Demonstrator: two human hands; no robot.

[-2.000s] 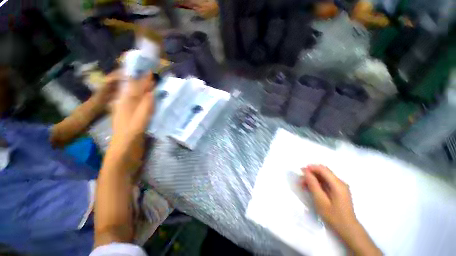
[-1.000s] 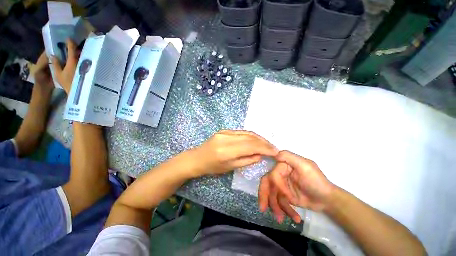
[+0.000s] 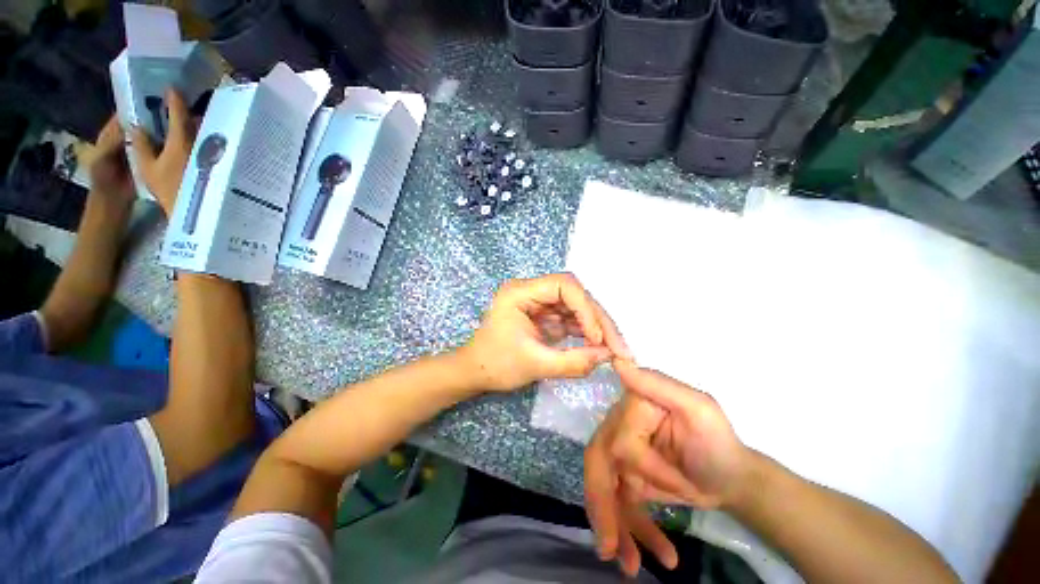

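Observation:
My left hand is in the middle of the view, thumb and forefinger brought together in a ring. My right hand is just right of and below it, its thumb and forefinger tips meeting those of the left, the other fingers loosely spread. Whether something thin is pinched between the fingertips cannot be told. White sheets lie flat beneath and to the right of the hands. A shiny, see-through patch shows below my left hand, at the sheets' left corner.
Two pale blue cartons with open flaps stand at left. A neighbouring worker's hands hold another carton. Small black parts with white tips lie mid-bench on bubble wrap. Stacked dark housings stand behind.
My left hand was off to the left beside the cartons and came back to meet my right. Since then its fingers have curled into a ring and the right hand's lower fingers have dropped slightly.

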